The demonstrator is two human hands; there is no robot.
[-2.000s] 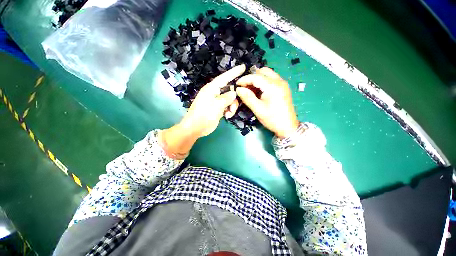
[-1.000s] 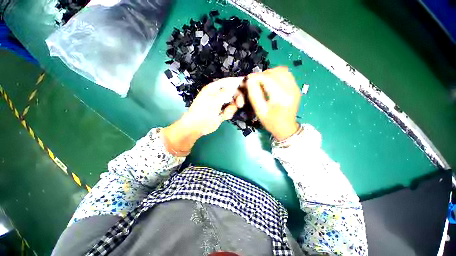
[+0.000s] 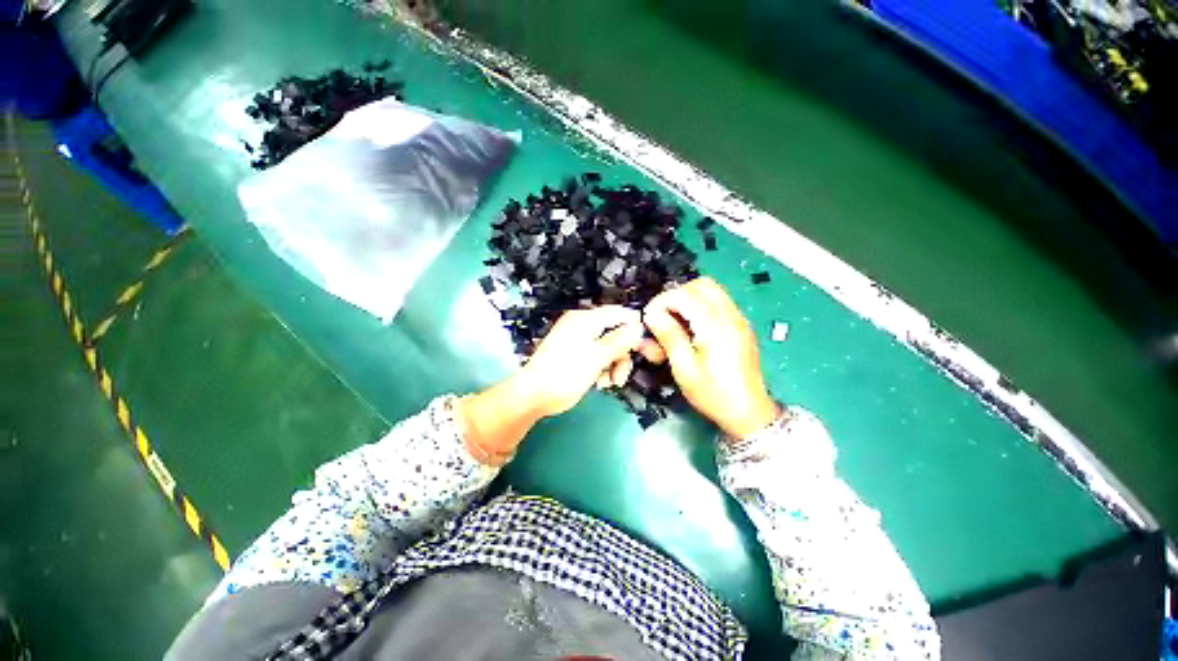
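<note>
A heap of small flat black pads (image 3: 588,252), a few with grey faces, lies on the green surface in front of me. My left hand (image 3: 579,355) and my right hand (image 3: 708,346) meet at the fingertips over the heap's near right edge. Thumbs and forefingers are pinched close together. Something very small and dark seems to be between them, but it is too small and hidden to name. A small pale piece (image 3: 779,331) lies right of my right hand. Single black pads lie near the rail.
A milky plastic bag (image 3: 375,200) lies left of the heap, with a second dark heap (image 3: 317,110) beyond it. A worn white rail (image 3: 853,291) edges the surface. A dark panel (image 3: 1066,613) is at the lower right. Blue bins (image 3: 1008,97) stand at the upper right.
The view has tilted up, so the surface sits lower and the second heap shows fully. My hands stay over the heap; their fingers have shifted and the right hand has turned slightly.
</note>
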